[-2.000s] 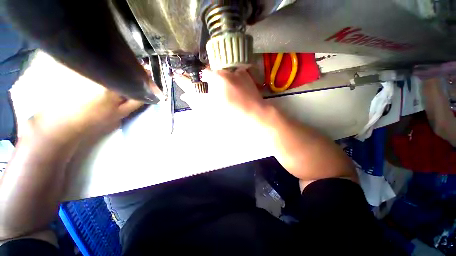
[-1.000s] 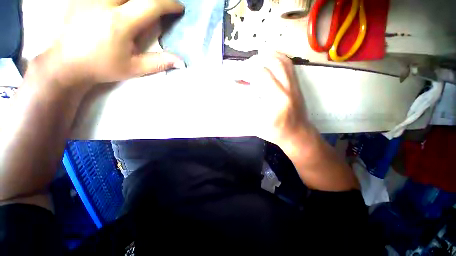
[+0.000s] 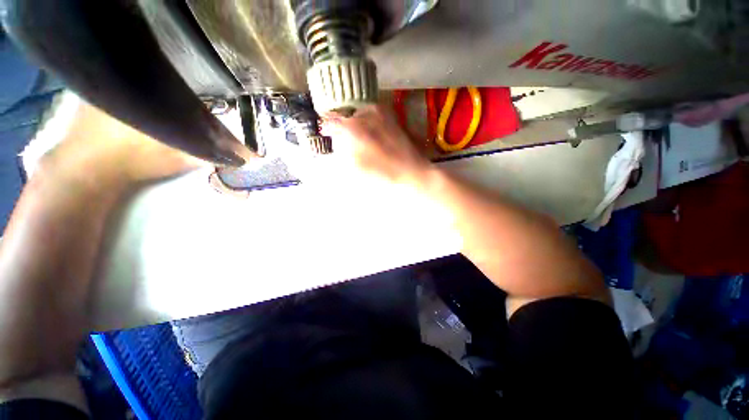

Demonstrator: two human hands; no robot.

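Note:
A small grey-blue fabric piece lies flat on the white table under the sewing machine head, by the presser foot area. My left hand is at the left of it; its fingers are mostly hidden behind a dark curved lever, with fingertips at the piece's left edge. My right hand is right of the needle area, beside a small ribbed knob; its fingertips are overexposed and partly behind the cream tension knob. Whether it holds anything is unclear.
Yellow and red scissors handles lie on a red cloth behind my right hand. A white rag hangs at the right table edge. A blue plastic crate or seat is below left. Red clothing shows at far right.
One second ago the view was clear of the machine head and my left hand was over a pale blue piece. Now the head fills the top and a grey-blue piece lies near the needle.

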